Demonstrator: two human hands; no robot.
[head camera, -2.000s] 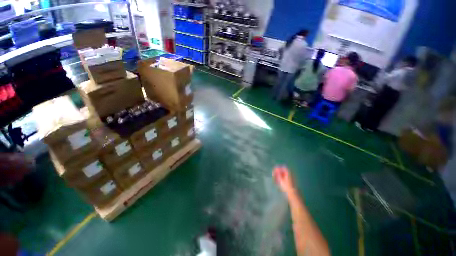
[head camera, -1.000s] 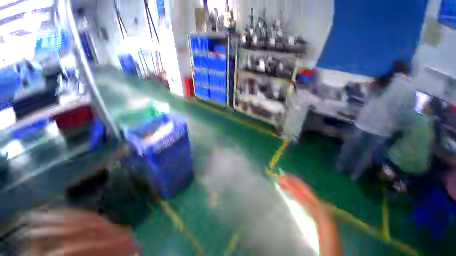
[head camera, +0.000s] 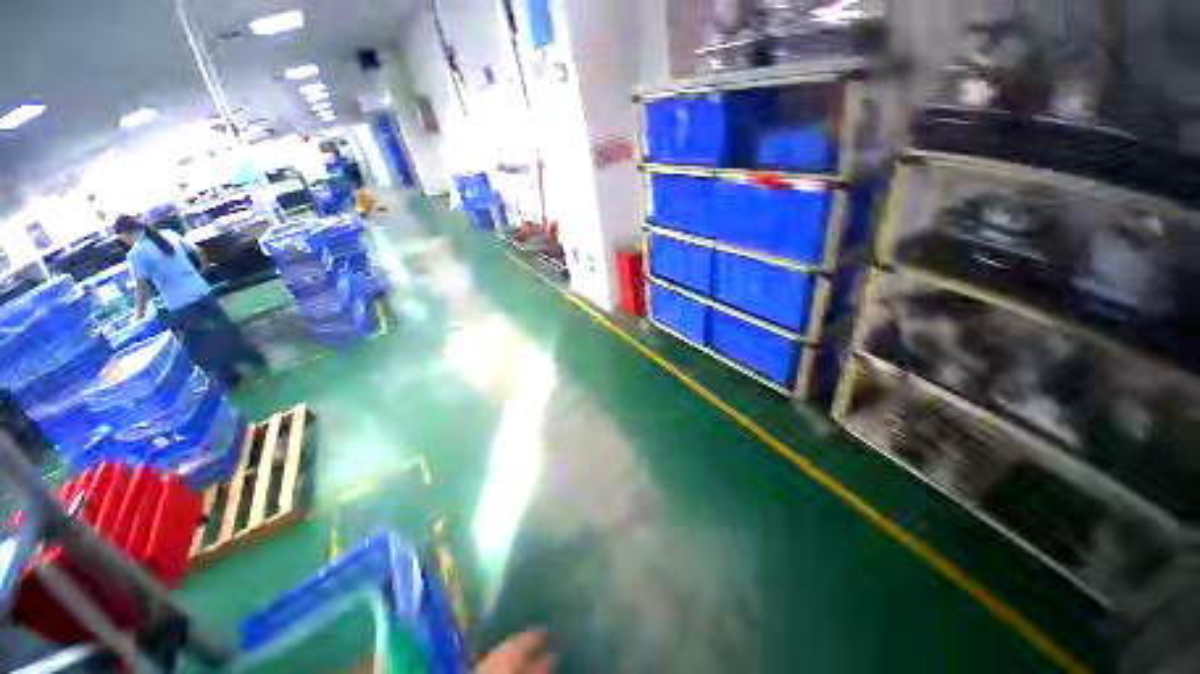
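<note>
A hand (head camera: 517, 653) shows at the bottom edge, small, blurred and cut off. It looks like my right hand, but its fingers are too blurred to tell whether they hold anything. My left hand is not in the picture. Nearest in front of me is a blue tote (head camera: 345, 593) at the bottom left, with something green inside its rim, cut off by the lower edge. The hand is just right of this tote; I cannot tell whether they touch.
Red bins (head camera: 125, 527) and a wooden pallet (head camera: 263, 481) stand at left. Behind are stacked blue totes (head camera: 158, 402) and a person (head camera: 171, 283). A rack of blue bins (head camera: 770, 217) and a shelf of metal parts (head camera: 1026, 316) line the right, behind a yellow line (head camera: 790, 454).
The view has turned left and moved forward along the lane. The loaded pallet of cartons and the workbench people have left the picture. The visible hand has dropped to the bottom edge.
</note>
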